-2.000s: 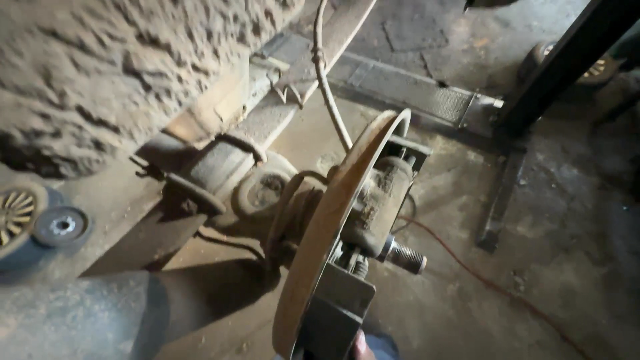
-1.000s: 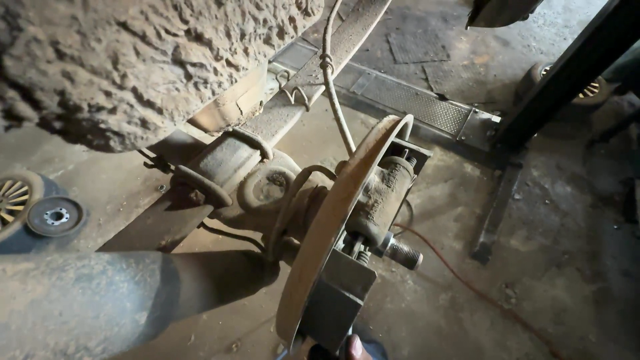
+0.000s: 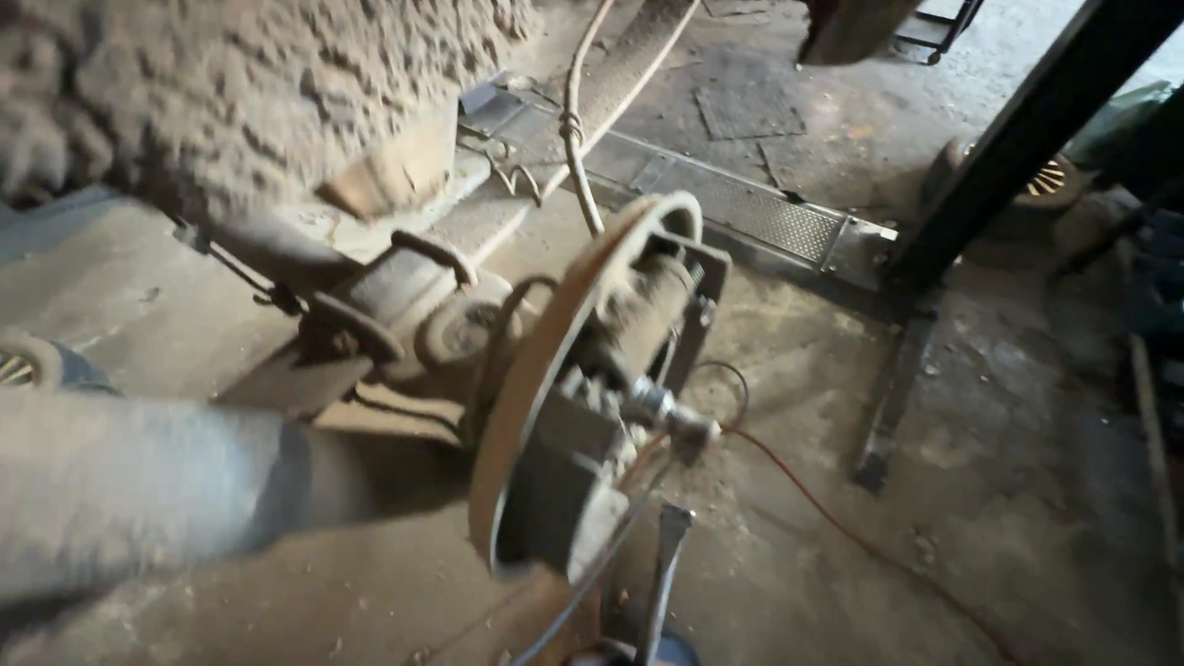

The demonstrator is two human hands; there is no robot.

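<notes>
A drum brake's dusty backing plate [image 3: 532, 407] stands at the centre, with brake shoes [image 3: 546, 476], a cylindrical housing [image 3: 647, 310] and a projecting metal shaft end [image 3: 680, 418] on its right side. Below the shaft end, a flat-tipped metal bar [image 3: 668, 564] rises from the bottom edge, apart from the shaft end. At the bar's base are small, blurred dark and bluish shapes; a hand there cannot be made out surely. My left hand is out of view, and whether my right hand grips the bar is hidden.
Left of the plate are a leaf spring with U-bolts [image 3: 435, 254] and a large tube [image 3: 139, 481]. A mud-caked surface [image 3: 277, 102] hangs at upper left. A red cable [image 3: 823, 513] crosses the floor. At right stands a dark post [image 3: 1027, 148]; a wheel [image 3: 1045, 176] lies behind it.
The fingers seen at the lower end of the brake plate one and two seconds ago no longer show there. A flat-tipped metal bar has come into view at the bottom. The view has shifted.
</notes>
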